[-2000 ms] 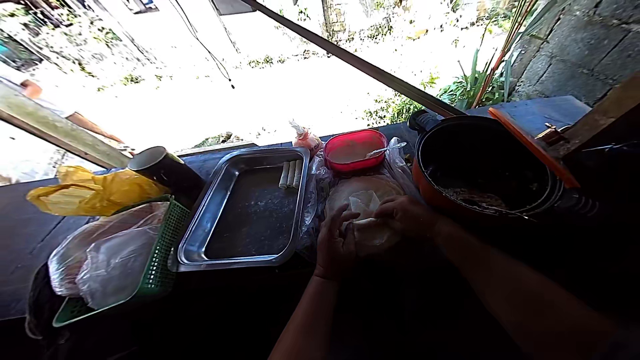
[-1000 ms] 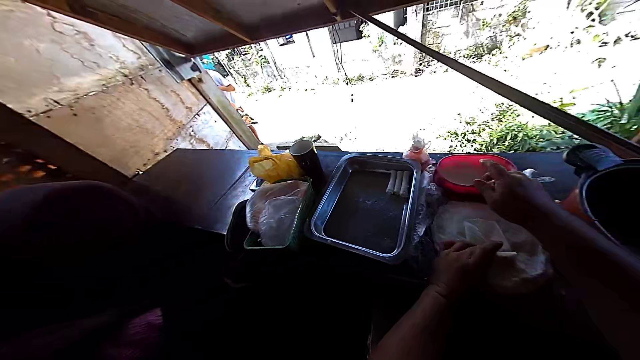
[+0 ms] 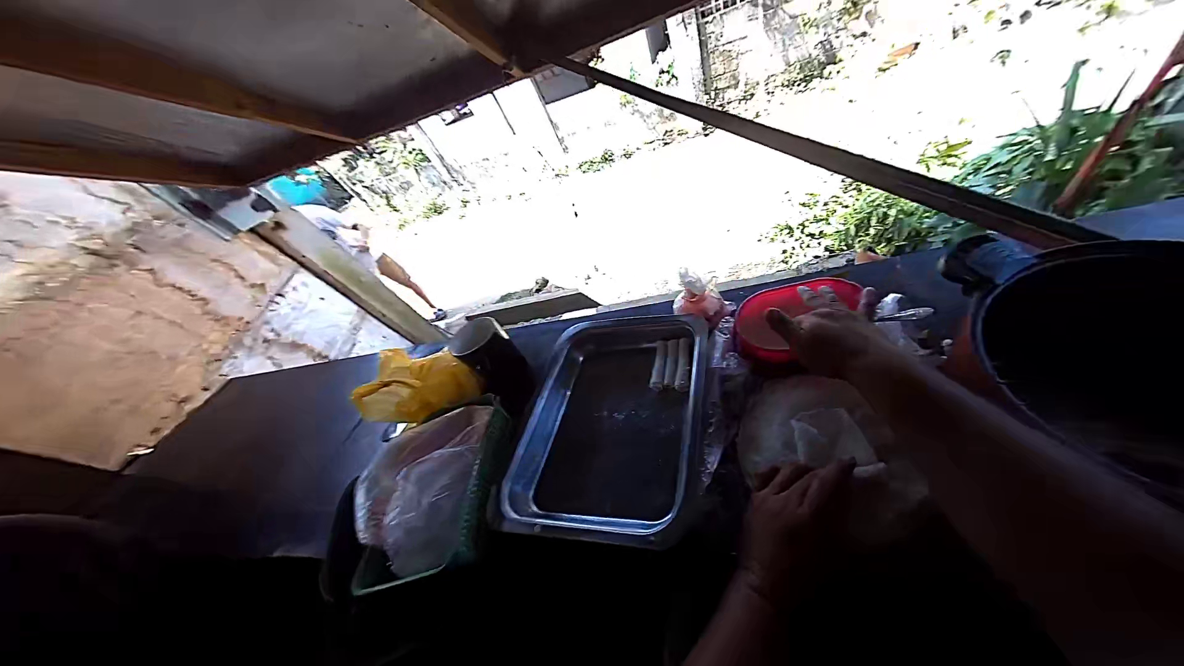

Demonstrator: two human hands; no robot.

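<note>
My left hand (image 3: 800,518) rests at the near edge of a thin pale wrapper sheet (image 3: 828,437), its fingers on the sheet; whether they grip it is unclear. The wrapper lies on a round pale stack or board (image 3: 768,421). Over a red plastic container (image 3: 760,305) with pale contents, my right hand (image 3: 828,333) is held with fingers spread, fingertips at or in the contents. To the left, a rectangular metal tray (image 3: 606,529) holds several thin white rolls (image 3: 670,363) in its far right corner.
A green plastic basket (image 3: 481,481) with plastic-wrapped sheets, a yellow plastic bag (image 3: 416,384) and a dark cylindrical container (image 3: 495,356) stand left of the tray. A tied bag (image 3: 700,301) is behind it. A large dark pot (image 3: 1082,333) stands right. Outside, a person (image 3: 347,236) bends.
My right hand has left the wrapper, where both hands were two seconds ago, and is over the red container. My left hand has stayed at the wrapper. The view has swung left.
</note>
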